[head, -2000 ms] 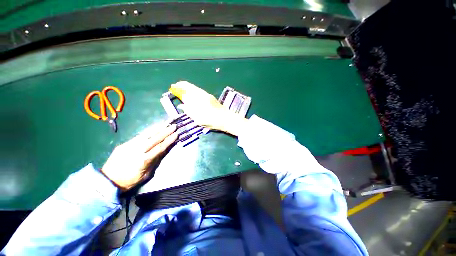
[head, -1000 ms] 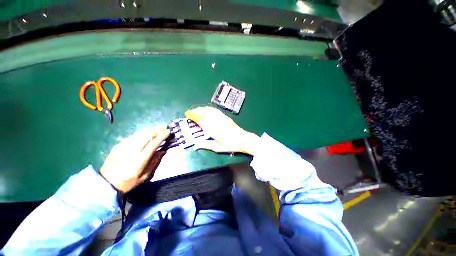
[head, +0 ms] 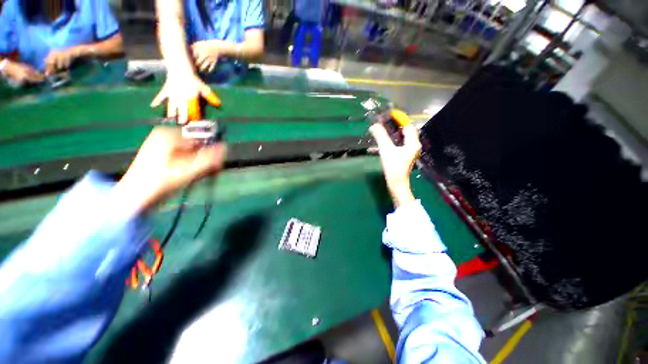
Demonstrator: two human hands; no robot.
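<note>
My left hand (head: 167, 167), blurred, is raised over the conveyor's near edge and holds a loaded fixture (head: 200, 131) with black cables hanging below. My right hand (head: 399, 153) is stretched out over the conveyor's right end. It grips a dark object (head: 391, 126) with a yellow-orange part; a small silvery piece shows just beyond it, and whether they are joined cannot be told. A slotted grey metal fixture (head: 300, 237) lies on the green bench between my arms. Orange-handled snips (head: 146, 264) lie at left, partly behind my left sleeve.
Another person's hand (head: 181, 92) reaches across the green conveyor (head: 284, 121), close to my left hand, beside an orange item. Workers in blue sit beyond. A large black cable mass (head: 540, 185) hangs at right, with a red and metal frame below.
The view has tilted up. Both hands have left the near bench edge and moved forward and apart; the left has lifted the wired fixture. Another person's hand has appeared.
</note>
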